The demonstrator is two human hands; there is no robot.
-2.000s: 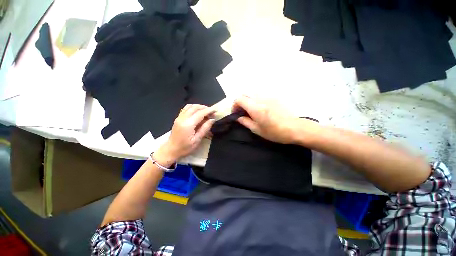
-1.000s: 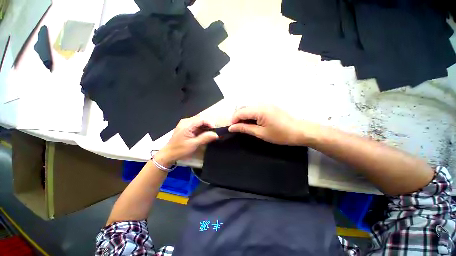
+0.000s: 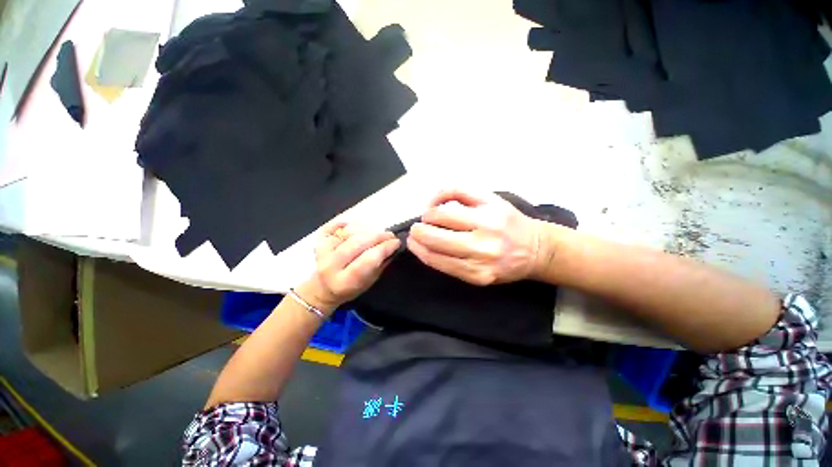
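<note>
A black panel (image 3: pixel 456 306) lies over the table's near edge against the dark apron. My left hand (image 3: pixel 351 260) pinches the panel's upper edge near its left corner. My right hand (image 3: pixel 479 239) pinches the same edge close beside it, fingertips almost touching the left ones. A narrow folded strip of the edge (image 3: pixel 404 228) shows between the fingertips. Part of the panel's far edge shows beyond my right wrist. The rest of the edge is hidden under my hands.
A black heap of panels (image 3: pixel 246 137) lies left of centre. A larger fanned black pile (image 3: pixel 702 73) is at the far right. A teardrop-shaped black piece (image 3: pixel 67 82) and a grey-beige square (image 3: pixel 129 57) lie at left. A cardboard box (image 3: pixel 155 315) and blue bins (image 3: pixel 296 319) are below.
The panel has turned slightly, with its left side lower and its far edge now showing beyond my right wrist. Both hands have shifted a little along the edge and still pinch it.
</note>
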